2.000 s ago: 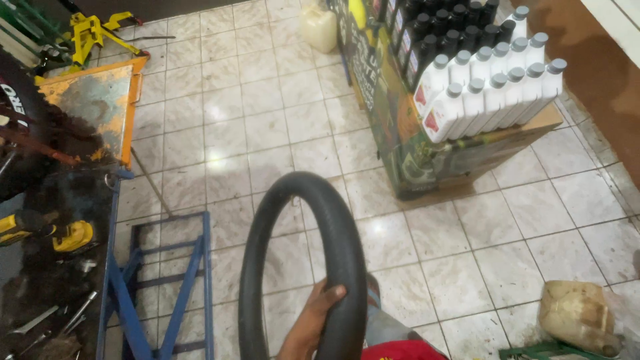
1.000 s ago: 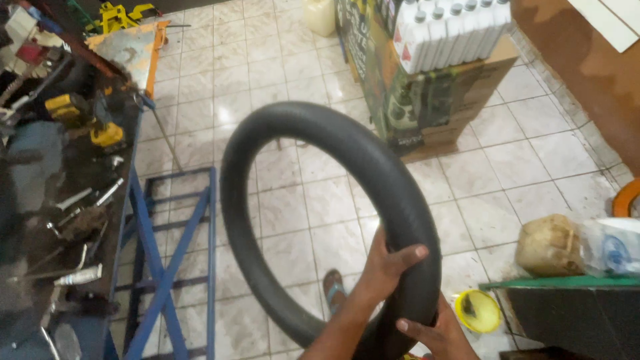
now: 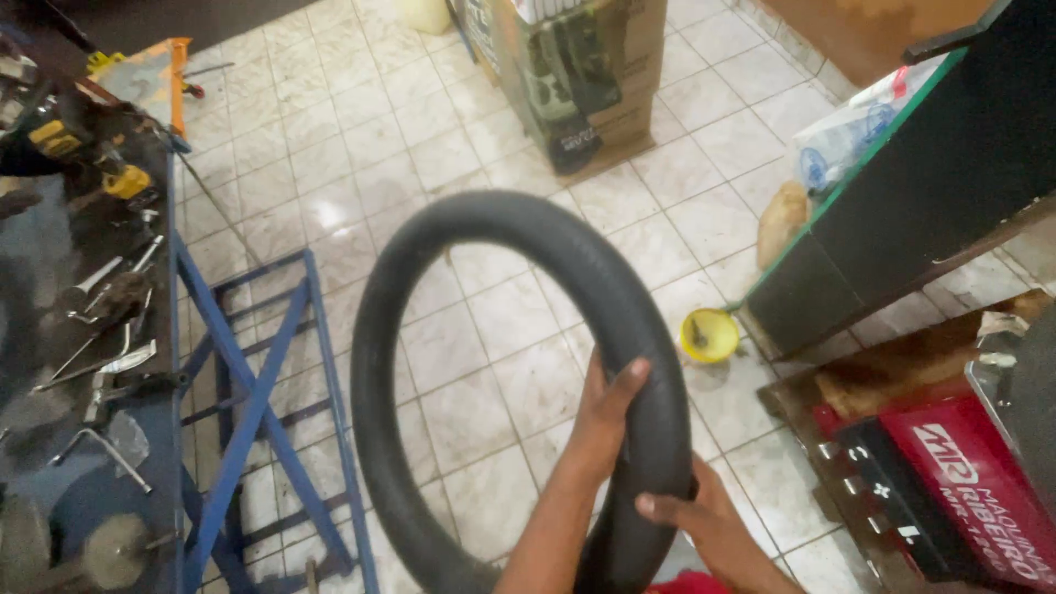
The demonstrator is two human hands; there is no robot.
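An inflated black rubber inner tube stands upright in front of me, a large ring with the tiled floor showing through it. My left hand grips its right side from inside the ring, thumb lying over the front. Lower down, my right hand holds the outer edge of the same side, its thumb on the tube. The fingers behind the rubber are hidden, and the tube's bottom runs out of view.
At left is a dark workbench with wrenches and yellow power tools, beside a blue metal scissor frame. A cardboard box stands ahead. At right are a yellow tub, a dark green-edged panel and a red machine.
Two seconds ago one hand was visible on the tube; both hold it now. The view has shifted to the right, bringing in the red machine.
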